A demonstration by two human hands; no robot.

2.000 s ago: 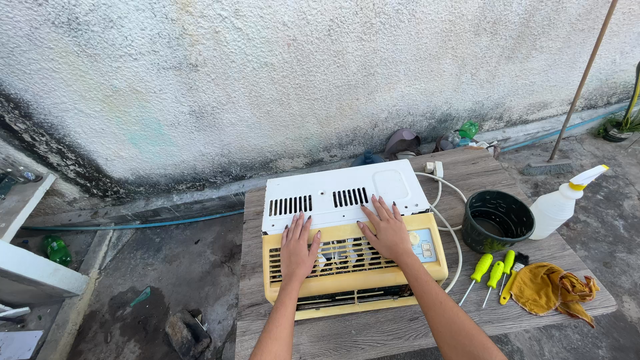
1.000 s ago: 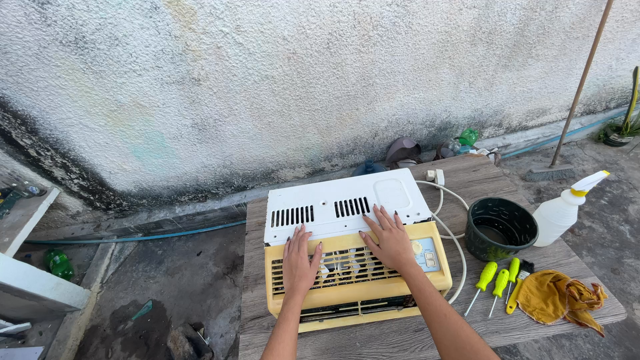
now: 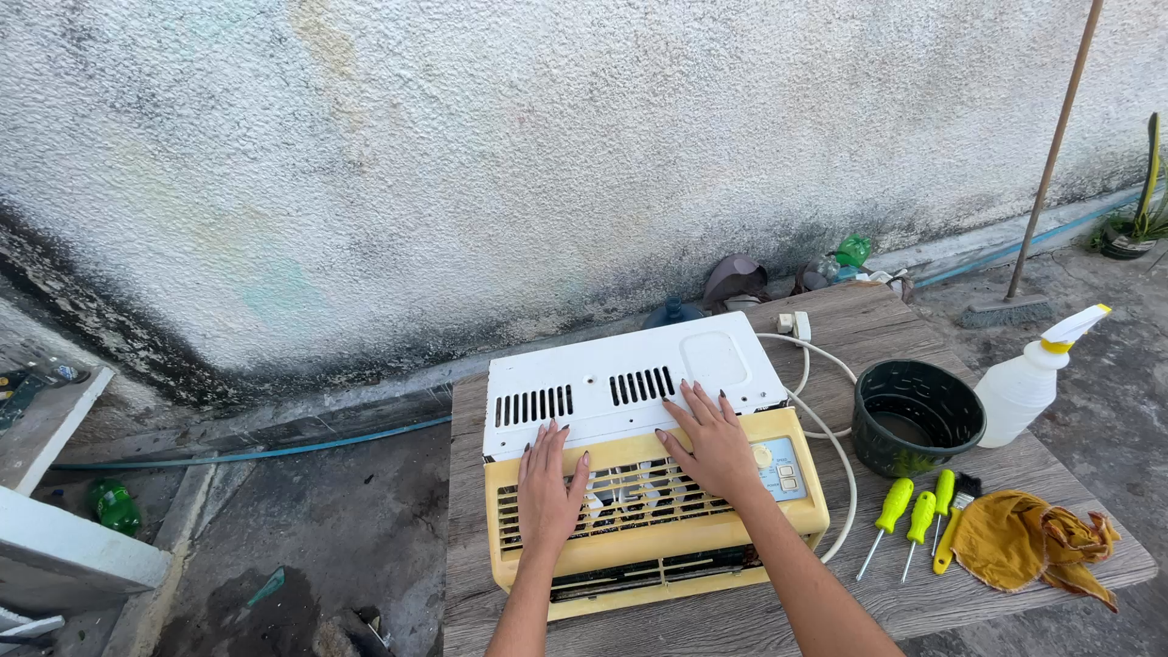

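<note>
A window air conditioner with a white metal casing (image 3: 630,365) and a yellowed plastic front grille (image 3: 639,529) lies on a wood-grain table (image 3: 858,319). My left hand (image 3: 549,488) rests flat across the left part of the grille, fingertips at the casing's edge. Flat on the right part, beside the control panel (image 3: 787,470), lies my right hand (image 3: 716,447), its fingertips reaching onto the white casing. Neither hand grips anything. A white power cord (image 3: 850,493) curls along the unit's right side, its plug (image 3: 794,325) behind.
Right of the unit are a dark plastic pot (image 3: 917,415), a spray bottle (image 3: 1017,392), several yellow-green screwdrivers (image 3: 895,505), a brush (image 3: 951,538) and a mustard cloth (image 3: 1004,538). A broom (image 3: 1008,310) leans on the textured wall (image 3: 547,182) behind. White shelving (image 3: 73,538) stands left.
</note>
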